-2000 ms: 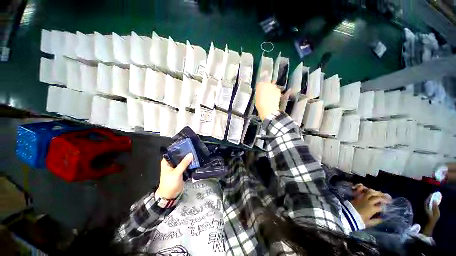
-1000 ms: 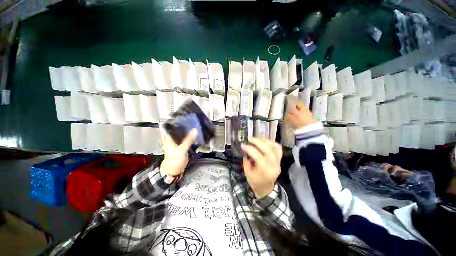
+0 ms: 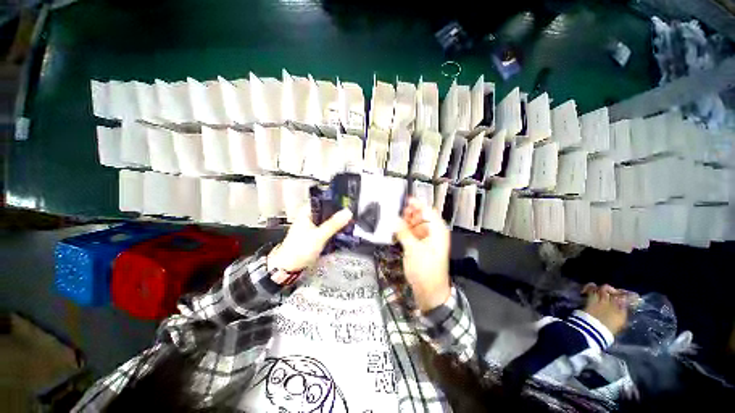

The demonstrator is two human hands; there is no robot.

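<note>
My left hand holds a stack of dark packaged products in front of my chest, at the near edge of the carton rows. My right hand grips the right edge of a white card-like piece with a dark shape on it. The piece lies against the dark products; whether it is a carton or an insert is unclear. White cartons stand upright in three long rows with raised flaps. Some cartons right of the middle show dark contents.
The green bench carries a pale ring and small dark packets behind the rows. Blue and red stools stand at the left. Another person's hand is at lower right, beside a clear plastic bag.
My hands have come together. The white piece now shows at my right hand, where a dark product was. The other person's arm has withdrawn from the cartons to the lower right.
</note>
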